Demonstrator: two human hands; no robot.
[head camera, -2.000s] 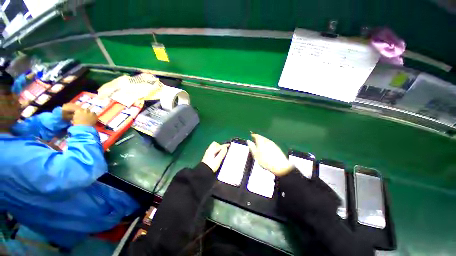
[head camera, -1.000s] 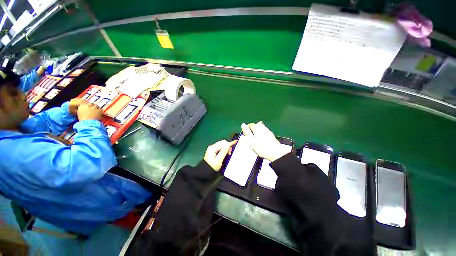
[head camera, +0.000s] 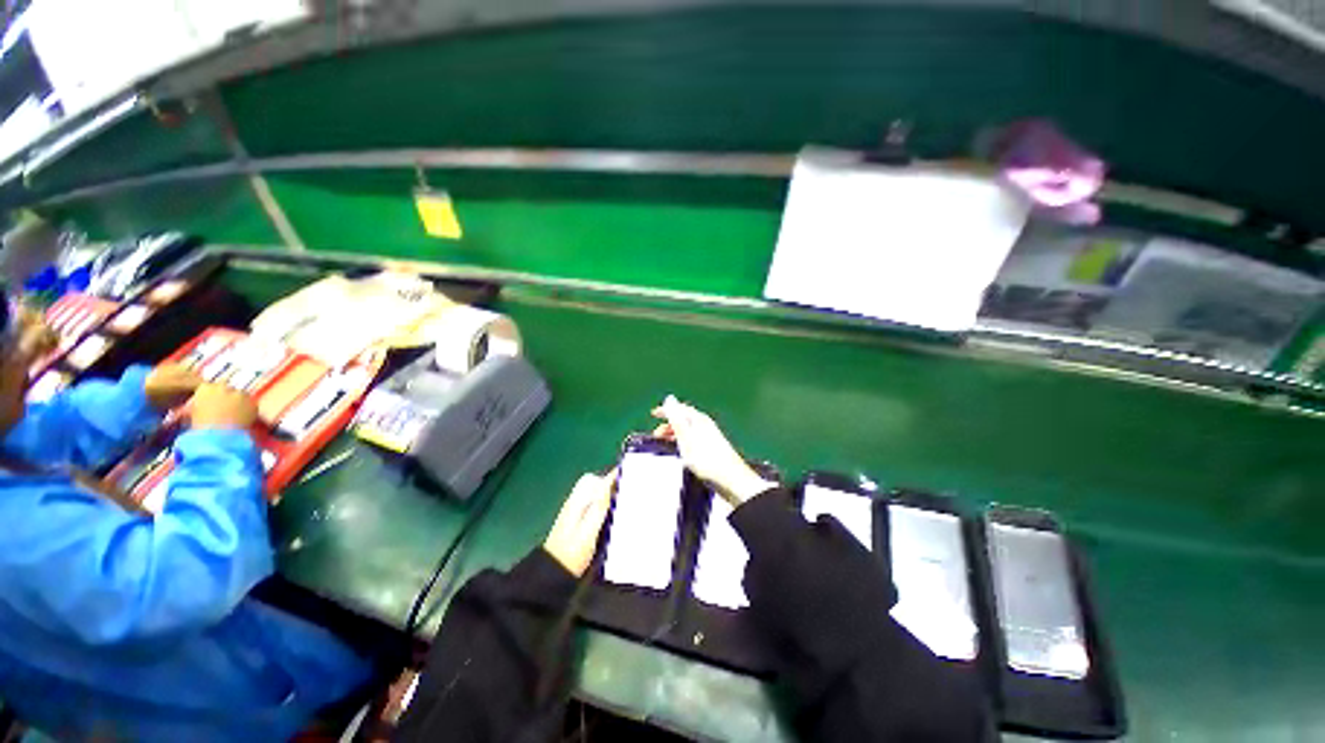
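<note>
Several smartphones with lit white screens lie side by side in a black phone tray (head camera: 1097, 639) on the green bench. My left hand (head camera: 583, 520) is at the left edge of the leftmost smartphone (head camera: 644, 526), fingers close together against its side. My right hand (head camera: 708, 447) is over the top right corner of that phone, fingers extended; its fingertips are near the phone's top edge. My right sleeve covers part of the second and third phones. The rightmost phone (head camera: 1036, 595) has a greyer screen. Whether either hand grips the phone is unclear.
A grey box (head camera: 472, 421) with a white roll (head camera: 475, 337) stands to the left, its cable running down to the bench edge. A person in blue (head camera: 131, 537) works at a red tray (head camera: 298, 453) at far left. White sheets (head camera: 894, 240) hang on the back panel.
The view has shifted. My right hand has moved from over the leftmost phone's screen to its top right corner, uncovering the screen. My left hand stays at its left edge.
</note>
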